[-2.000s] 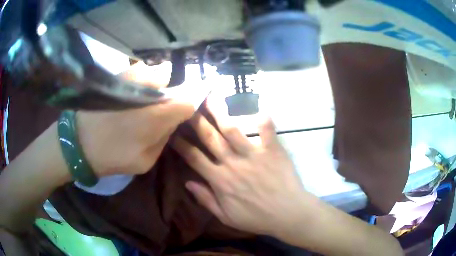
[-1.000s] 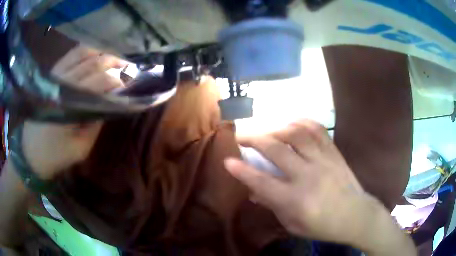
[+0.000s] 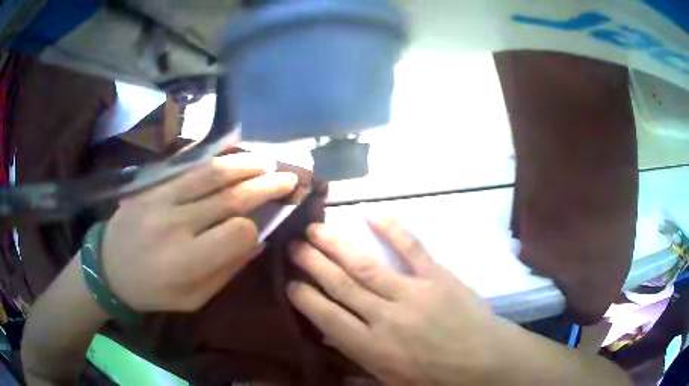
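Note:
The dark-brown garment (image 3: 234,332) lies under both hands at the near side of the white machine table. My left hand (image 3: 181,234), with a green bangle at the wrist, pinches the garment's edge between thumb and fingers, near a pale strip (image 3: 278,222). My right hand (image 3: 385,301) lies on the garment's right edge with fingers spread, holding nothing. The sewing machine head (image 3: 453,38) is above. A grey cup-shaped part (image 3: 313,75) hides the area behind it; the needle cannot be made out.
A hanging brown piece (image 3: 570,173) drapes over the table edge at the right. A curved metal bar (image 3: 98,185) crosses the left side. A green surface (image 3: 136,362) shows at the lower left, pink pieces (image 3: 634,313) at the lower right. Brown cloth (image 3: 53,151) lies at the far left.
My left hand has come back from beside the machine head towards me and now pinches the edge. My right hand has moved left onto the garment. The cup-shaped part looks larger and further left.

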